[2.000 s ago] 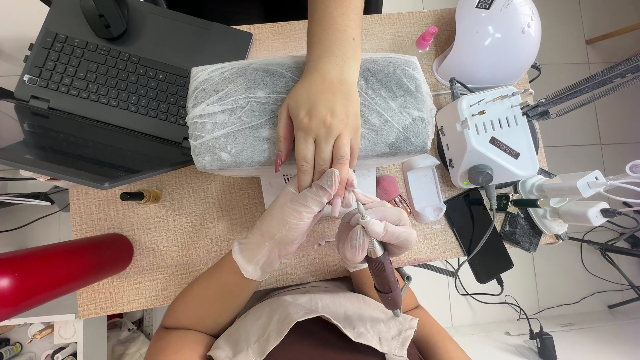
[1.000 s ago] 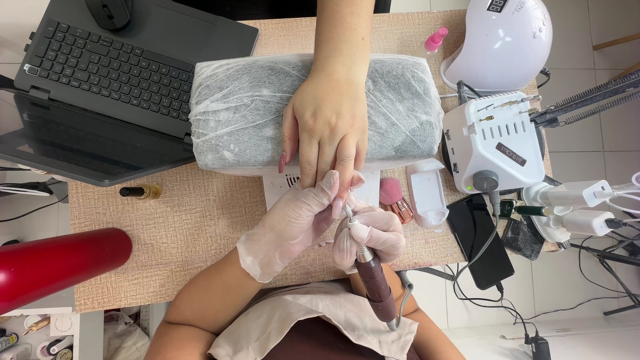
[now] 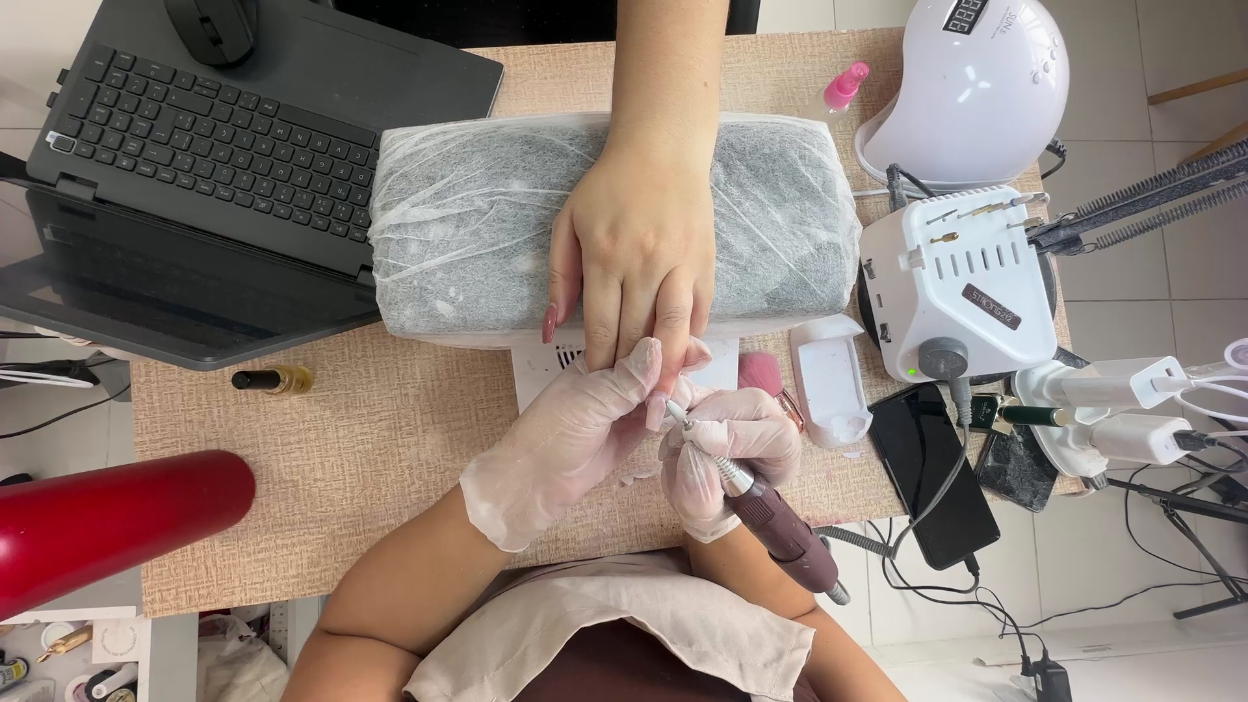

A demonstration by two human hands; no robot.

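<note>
Another person's hand lies palm down over a covered hand rest, fingers reaching toward me. My left hand, in a translucent glove, grips one of its fingers near the tip. My right hand, gloved too, holds an electric nail drill handpiece like a pen. The bit is at the long pale nail of the held finger; whether it touches cannot be told. The thumb carries a long pink-red nail.
Left are a laptop, a small bottle with a black cap and a red cylindrical object. Right are a pink brush, a white tray, the drill's control unit, a nail lamp and a phone with cables.
The handpiece's rear end has swung slightly at first, while my right hand stays by the held finger. My left hand keeps its grip. The view has shifted a little.
</note>
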